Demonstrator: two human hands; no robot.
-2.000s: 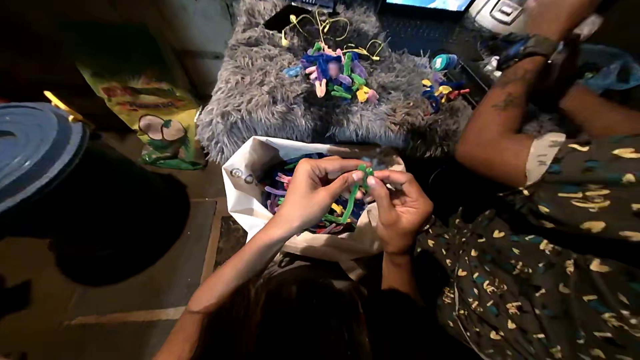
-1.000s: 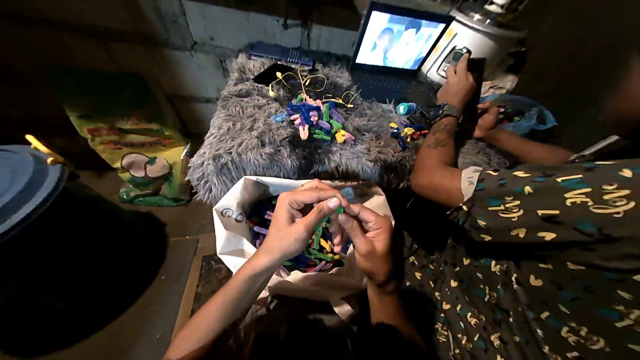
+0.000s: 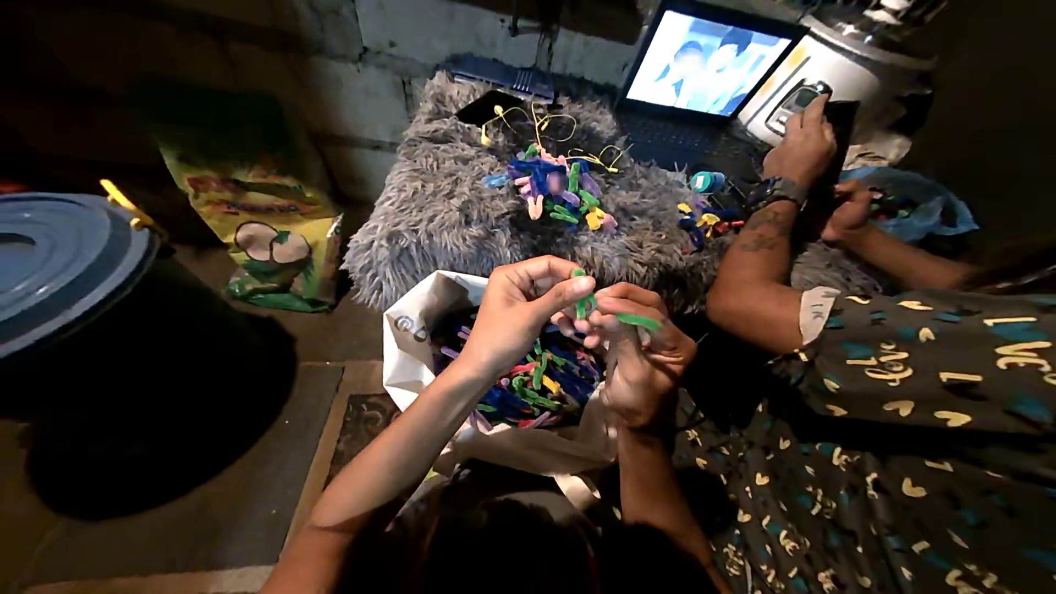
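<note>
A bent green pipe cleaner [image 3: 637, 321] is pinched between the fingertips of my left hand [image 3: 528, 309] and my right hand [image 3: 648, 355]. One green end stands up by my left thumb, and another sticks out to the right past my right fingers. Both hands are over a white fabric bag [image 3: 410, 355], which stands open and holds many colourful fuzzy pieces [image 3: 540, 379]. Past the hands, a pile of similar blue, green, pink and purple pieces [image 3: 561, 183] lies on a grey shaggy cover [image 3: 429, 206]. My right palm is mostly hidden.
Yellow cord [image 3: 536, 124], a laptop [image 3: 693, 140], a small teal-lidded container [image 3: 707, 181] and a smaller pile [image 3: 701, 223] lie beyond. At right, a person's arm [image 3: 755, 256] reaches to a white appliance [image 3: 825, 74]. Leftward are a lidded bin [image 3: 74, 264] and a printed sack [image 3: 272, 231].
The co-worker's hand has moved onto the white appliance's front. The green piece now extends to the right of my right fingers; two seconds ago it hung below my hands. The view has shifted.
</note>
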